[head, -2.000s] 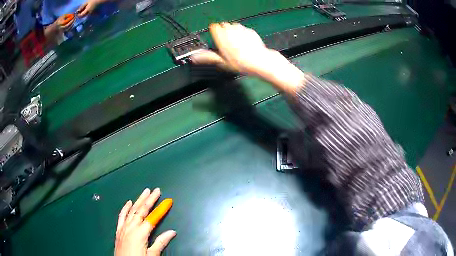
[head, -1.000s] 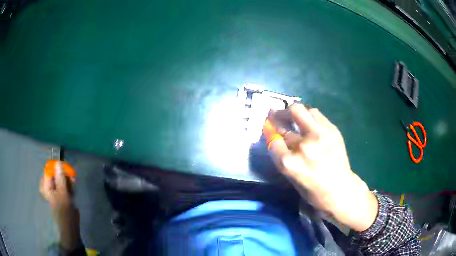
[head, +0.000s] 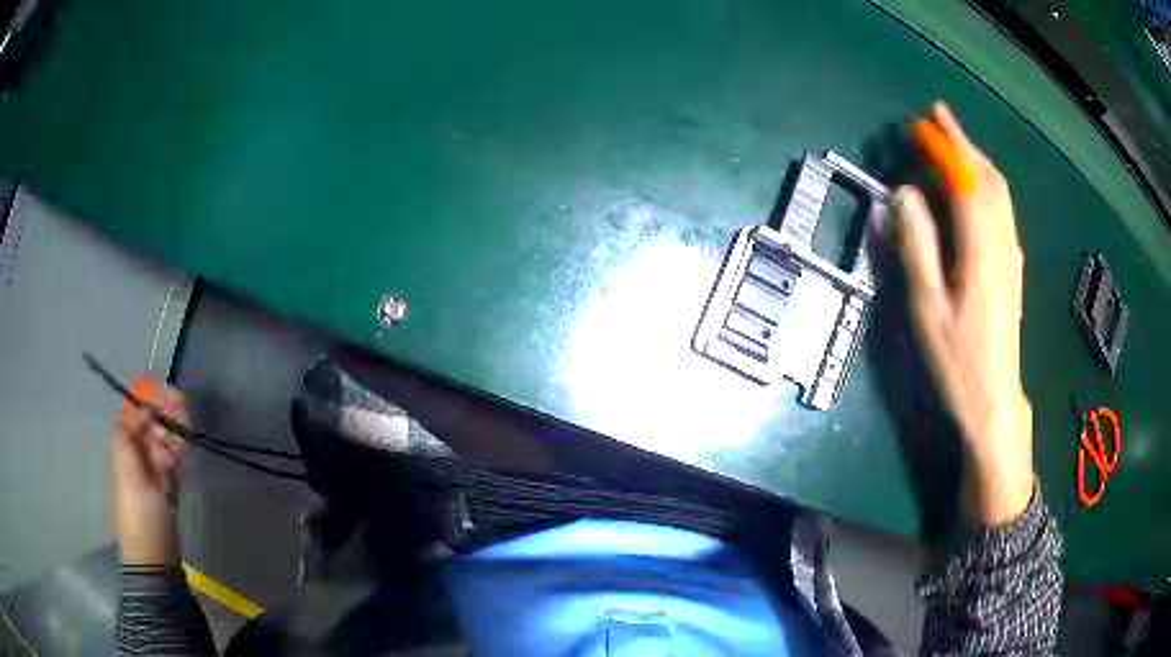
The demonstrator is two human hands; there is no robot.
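Note:
The silver-grey holding fixture [head: 780, 302] lies on the green bench right of centre. Its slotted block faces up, and its windowed cover [head: 805, 203] is opened out toward the upper right. My right hand [head: 957, 257], with an orange finger cot, is just right of the cover. Its thumb and index are apart and the thumb tip is close to the cover's edge; contact is unclear. My left hand [head: 149, 449], also with an orange cot, is past the bench edge at the far left, pinching thin black cables [head: 238, 452] that trail right toward my lap.
A closed grey spare fixture [head: 1101, 312] lies at the far right. Orange-handled scissors [head: 1097, 457] lie below it. A small shiny round spot [head: 393, 309] is near the bench's front edge. The belt's curved edge runs along the upper right.
The fixture has been opened and sits farther right in view. My right hand has moved off it to the right and its fingers have spread. Black cables now show in my left hand.

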